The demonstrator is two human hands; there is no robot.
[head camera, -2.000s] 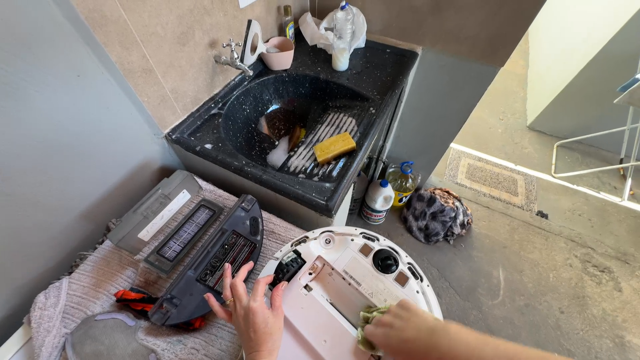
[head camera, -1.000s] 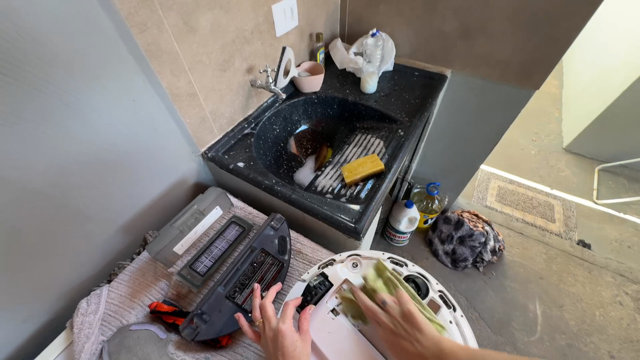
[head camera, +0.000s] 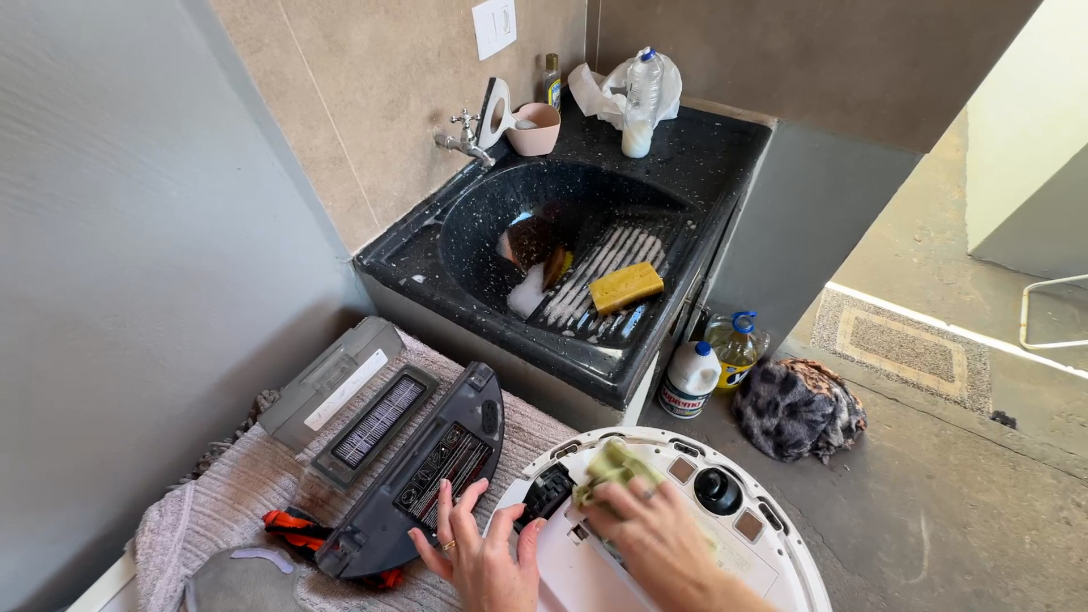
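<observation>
A white robot vacuum lies with its underside up, its black caster wheel and black drive wheel showing. My right hand presses a green cloth on the underside between those wheels; the cloth is blurred. Beside the drive wheel, my left hand has its fingers spread and holds nothing, at the vacuum's left edge. Left of it on a ribbed towel lie a dark grey mop tank or plate, a framed filter, a grey dustbin and an orange-and-black brush.
Behind stands a black speckled sink with a yellow sponge on its ribbed slope and suds in the basin. A white jug, a yellow-labelled bottle and a bundled patterned cloth stand on the floor at right.
The green cloth, bunched at the vacuum's middle two seconds ago, was spread toward the caster wheel one second ago and is now nearer the drive wheel. The view has shifted.
</observation>
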